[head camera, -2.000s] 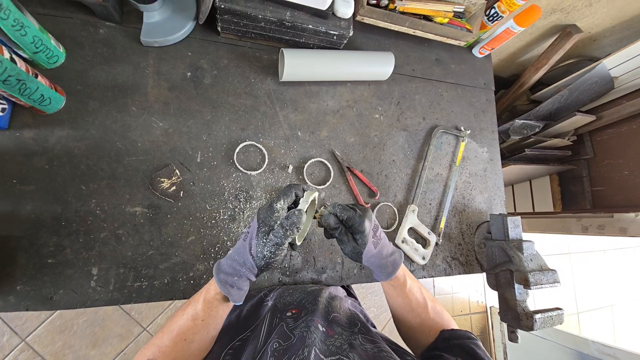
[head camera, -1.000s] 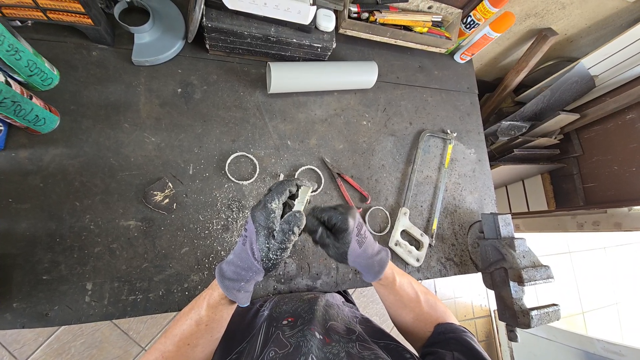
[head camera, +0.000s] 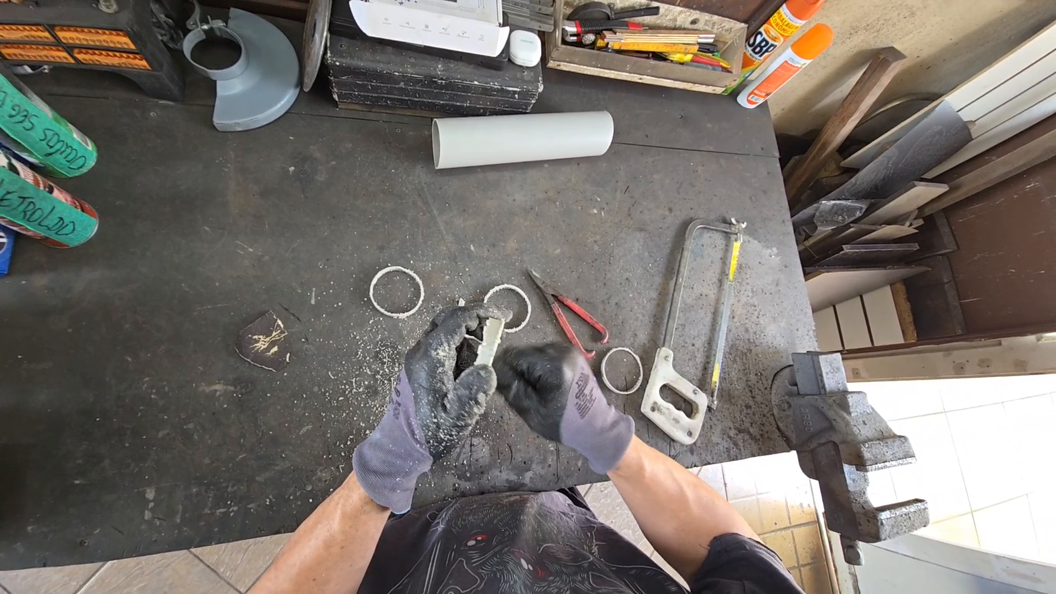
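Observation:
My left hand (head camera: 450, 375), in a dusty black and grey work glove, grips a cut white plastic pipe ring (head camera: 490, 340) seen nearly edge-on. Close at its right side is my right hand (head camera: 544, 388), gloved alike, blurred and curled; whether it holds something small is hidden. Thin white rings lie on the dark bench: one (head camera: 397, 291) to the upper left, another (head camera: 507, 308) just behind the left hand, a third (head camera: 621, 370) right of the right hand. Red-handled pliers (head camera: 569, 313) rest behind the right hand. A hacksaw (head camera: 681, 396) with a white handle lies farther right.
A white pipe length (head camera: 524, 139) lies toward the back. A bench vise (head camera: 850, 454) is fixed at the right edge. A wooden tool box (head camera: 652, 70) and spray cans (head camera: 784, 66) stand at the back. White shavings litter the bench (head camera: 206, 429), and a dark scrap (head camera: 264, 341) lies left.
The held ring now shows its outer side more edge-on. Two seconds ago my right hand was at the ring with a small thing in its fingers; its fingers are now curled toward me.

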